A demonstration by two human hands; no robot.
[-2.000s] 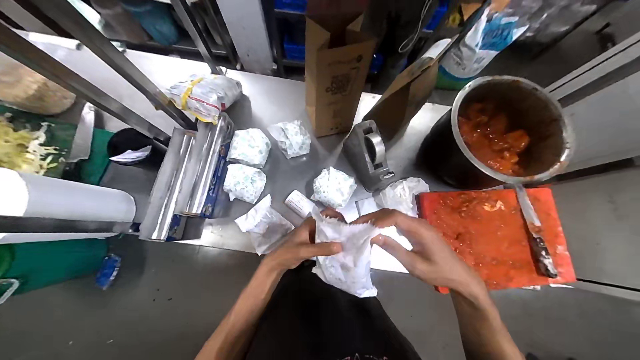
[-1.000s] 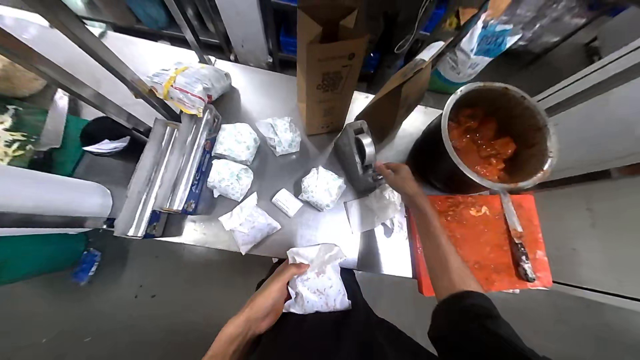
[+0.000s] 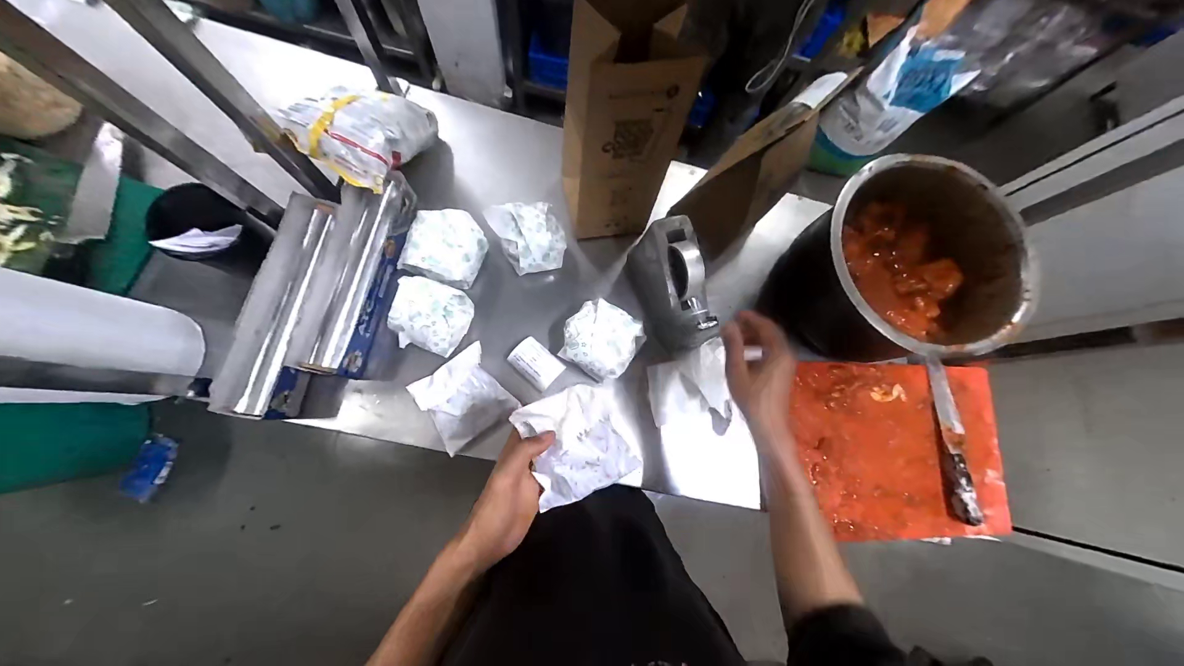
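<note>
My left hand (image 3: 511, 495) grips the left edge of a white paper packet (image 3: 583, 442) at the front edge of the steel table. Just right of a grey tape dispenser (image 3: 671, 287) is my right hand (image 3: 760, 365), its thumb and fingertips close together by a small pale piece, perhaps tape; whether it is pinched is unclear. Crumpled white paper (image 3: 692, 384) lies below the dispenser. Several wrapped bundles, one of them (image 3: 601, 339) left of the dispenser, rest on the table. A small white label roll (image 3: 535, 363) and another paper packet (image 3: 464, 398) lie left of the held packet.
On the right stand a deep pot (image 3: 1017, 277) of red-sauced food and a red cutting board (image 3: 888, 462) with a knife (image 3: 953, 444) on it. Brown paper bags (image 3: 620, 139) stand behind. Foil and film boxes (image 3: 356, 287) and a black container (image 3: 199, 208) are at left.
Two seconds ago both hands were on the packet. My right hand then went to the tape dispenser and has since drawn back slightly from it. My left hand has kept hold of the packet.
</note>
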